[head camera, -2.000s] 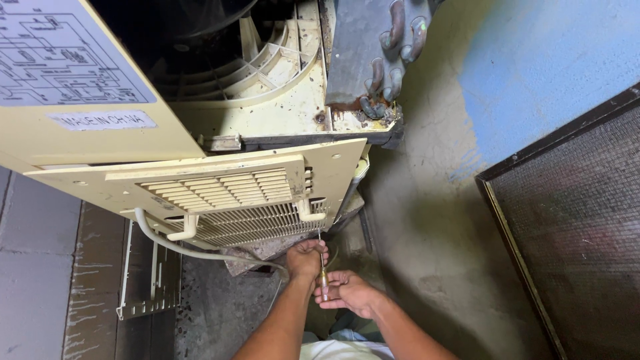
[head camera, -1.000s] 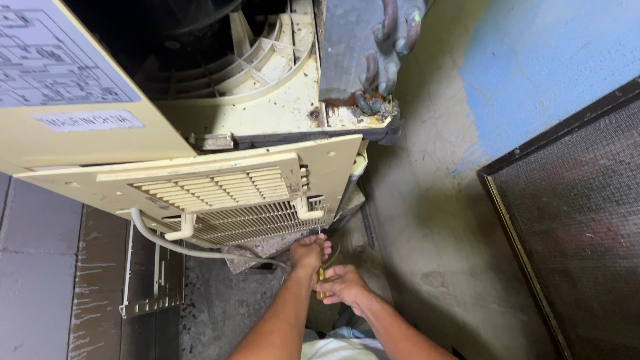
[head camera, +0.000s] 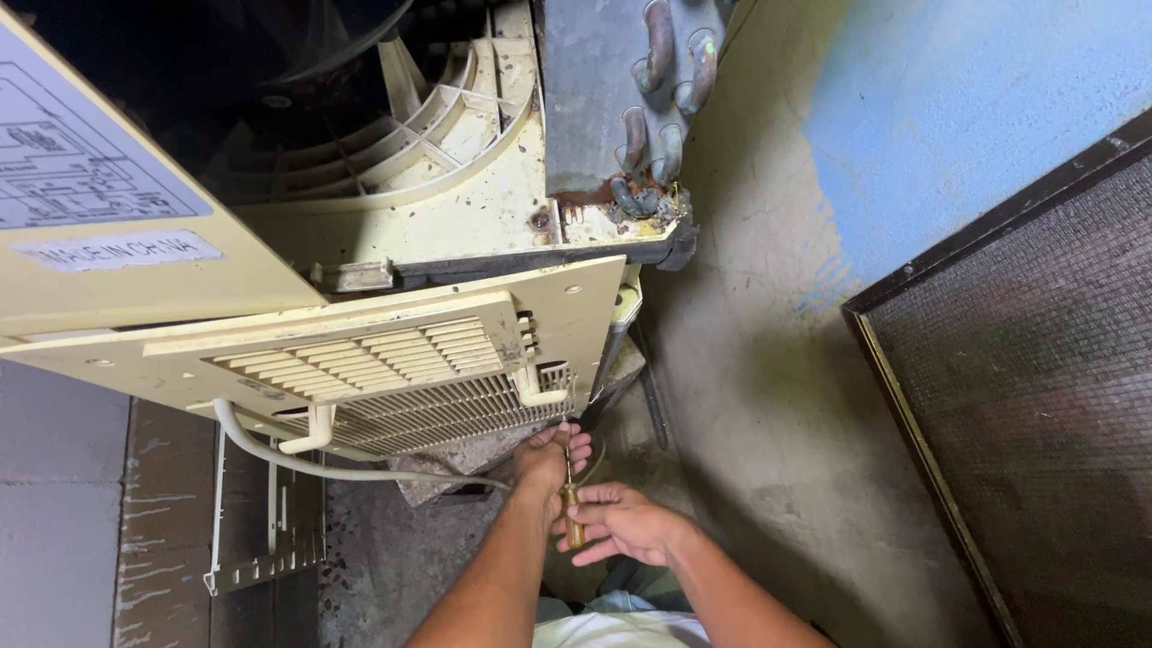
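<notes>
A cream louvred plastic panel (head camera: 432, 360) of an air conditioner lies tilted across the middle, with two hook-shaped handles, one of them the right handle (head camera: 540, 391). At the panel's lower right edge my left hand (head camera: 547, 459) has its fingers around the shaft of a screwdriver. My right hand (head camera: 625, 522) holds the amber handle of the screwdriver (head camera: 573, 517) between thumb and fingers. The screwdriver points up toward the panel edge; its tip is hidden or too small to make out at my left fingertips.
Above the panel are the unit's fan housing (head camera: 477, 135) and the copper bends (head camera: 660, 45) of its coil. A grey cable (head camera: 351, 470) runs below the panel. A slotted metal bracket (head camera: 270, 567) stands at lower left, a framed mesh screen (head camera: 1017, 360) at right, by a blue-painted wall (head camera: 954, 108).
My right fingers have shifted around the screwdriver's handle and are now more spread. My left hand stays at the panel's lower edge.
</notes>
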